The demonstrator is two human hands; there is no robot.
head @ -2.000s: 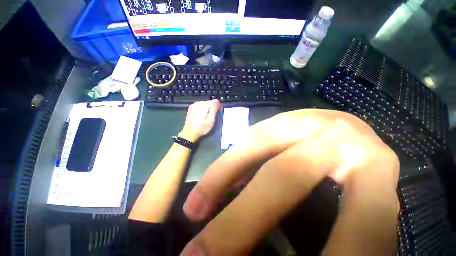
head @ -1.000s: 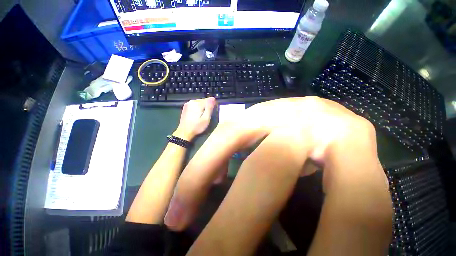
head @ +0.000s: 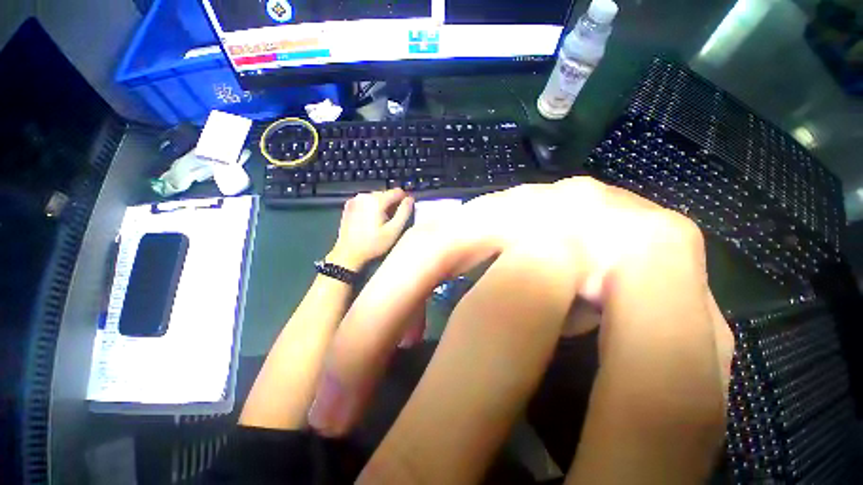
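My left hand [head: 369,224], with a beaded bracelet, rests at the front edge of the black keyboard [head: 407,156]. Its fingers are loosely curled, its thumb is a little apart, and nothing shows in it. My right hand [head: 577,256] is large and close to the camera. Its bent fingers are apart and point down and left; nothing shows in it, though some fingertips are cut off or hidden. It covers much of the mat and most of a white slip [head: 437,202]. The monitor [head: 378,43] shows a round component picture and a coloured bar, its top cut off.
A clipboard with papers [head: 213,313] holds a smartphone [head: 152,284] at left. Crumpled white items [head: 222,152] lie above. A yellow tape ring [head: 289,142] is on the keyboard. A blue bin [head: 175,80], bottle [head: 575,62], mouse [head: 543,152] and board stacks [head: 705,180] stand around.
The monitor picture has changed from board patterns to a round component. The right hand has shifted left in view and covers more of the white slip. The left thumb now stands further from its fingers.
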